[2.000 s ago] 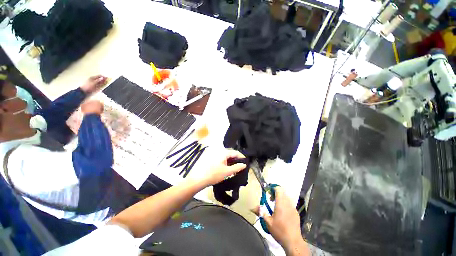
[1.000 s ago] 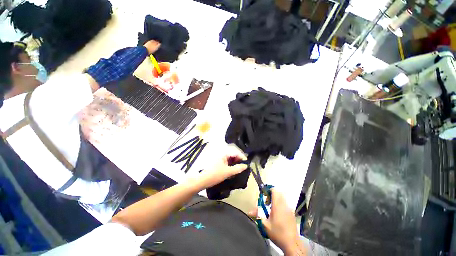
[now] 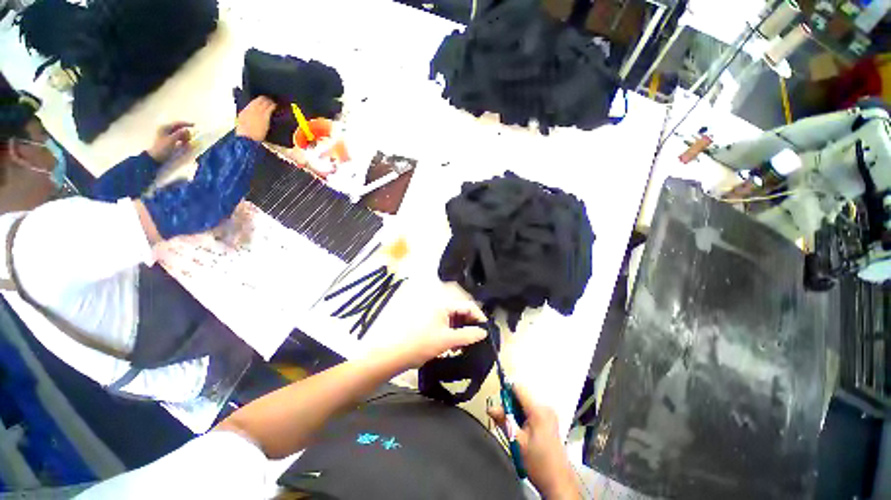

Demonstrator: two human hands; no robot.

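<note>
My left hand [image 3: 451,333] pinches a looped black fabric piece [image 3: 455,375] that hangs below the fingers near the table's front edge. My right hand [image 3: 536,437] holds scissors with teal handles [image 3: 513,420]. Their dark blades point up to the black fabric at my left fingertips and look nearly closed. A rounded heap of black looped pieces [image 3: 520,239] lies just beyond my hands. Whether the blades touch the fabric is too blurred to tell.
A neighbour with blue sleeve covers [image 3: 200,190] sits at left. Before them are a row of black strips [image 3: 311,210], an orange-red pot [image 3: 322,143] and a brown plate [image 3: 389,184]. More black heaps [image 3: 528,63] lie farther back. A sewing machine [image 3: 830,156] stands right.
The scissors have turned and their handles have come together. The black piece hangs in a more open loop. The neighbour reached to the small black heap, which has shifted left.
</note>
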